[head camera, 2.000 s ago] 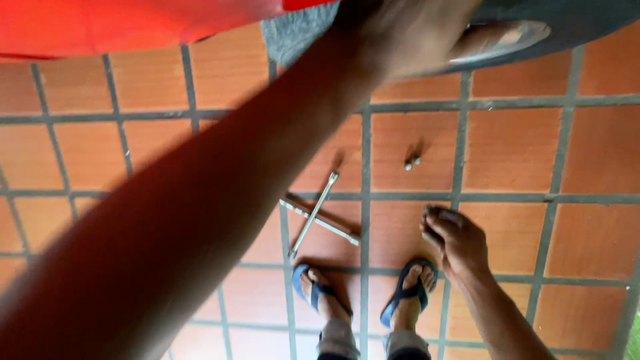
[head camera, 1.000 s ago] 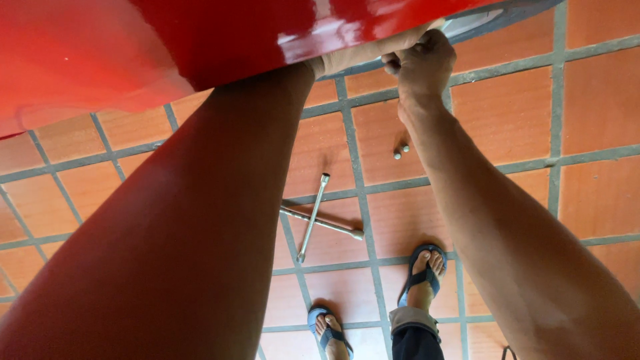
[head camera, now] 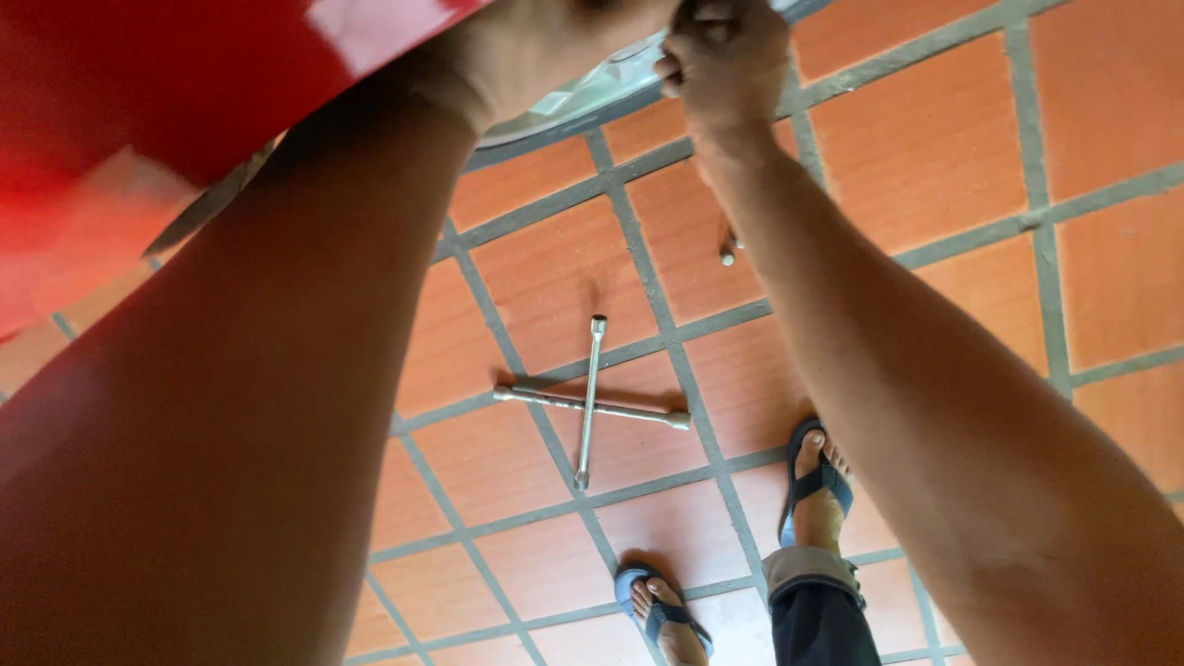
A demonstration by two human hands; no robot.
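Observation:
My left hand (head camera: 573, 42) reaches across the wheel (head camera: 606, 88) at the top of the view, with its fingers cut off by the frame edge. Beside it, over the wheel's right part, my right hand (head camera: 731, 60) has its fingers curled; whether something is between them is hidden. A silver four-way lug wrench (head camera: 590, 404) lies on the tiled floor below the hands. Two small metal pieces, seemingly lug nuts (head camera: 727, 258), lie near my right forearm, one partly hidden by it.
A glossy red car body panel (head camera: 166, 83) overhangs the upper left, above my left forearm. My feet in blue flip-flops (head camera: 814, 481) stand on the orange floor tiles (head camera: 916, 139), below and to the right of the wrench.
My right hand has risen from low over the floor near my feet to the wheel, beside my left hand. The lug wrench still lies on the tiles.

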